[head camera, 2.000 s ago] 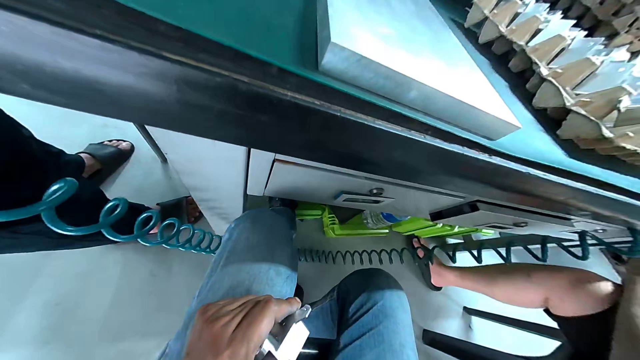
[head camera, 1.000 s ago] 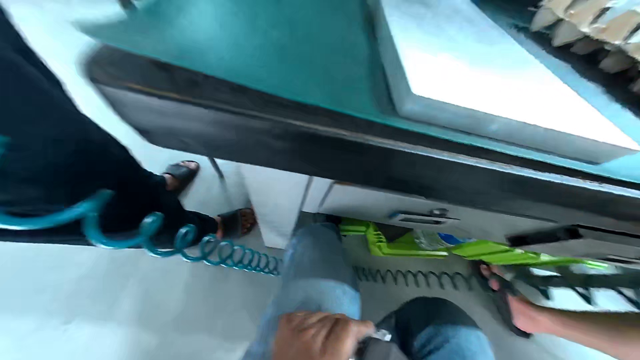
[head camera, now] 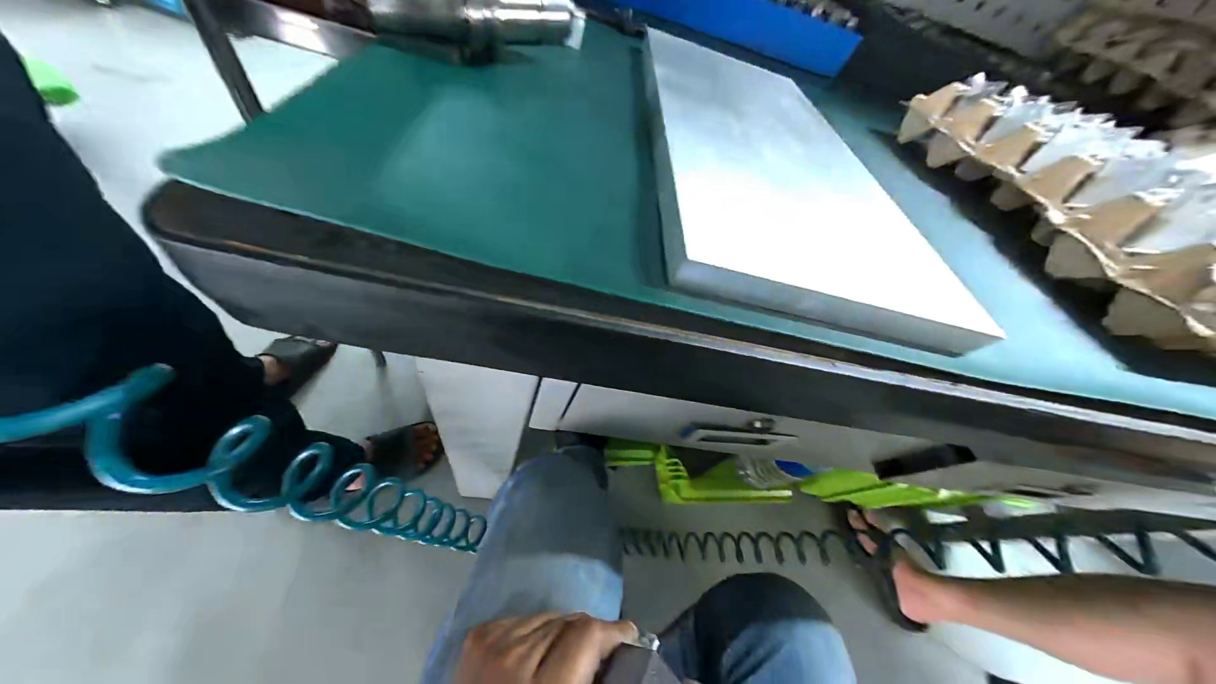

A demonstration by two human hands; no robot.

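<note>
At the bottom edge, above the left jeans-clad thigh, is my left hand. Its fingers are closed on a grey metal part, cut off by the frame's lower edge; its exact kind cannot be told. My right hand is out of view. On the bench's green mat ahead lies a thick, flat metal plate. Egg-crate-style cardboard trays holding plastic-wrapped pieces stand to its right. A shiny cylindrical metal fixture sits at the top of the bench.
A dark bench edge crosses above my knees, over drawers. A blue bin stands behind the plate. Coiled teal hose hangs at left; bright green plastic lies below. One person's dark-clothed legs and another person's leg flank me.
The view has swung left and up, bringing in the bench's left end, cylindrical fixture and blue bin. My left hand stays low by the thigh, holding the metal part.
</note>
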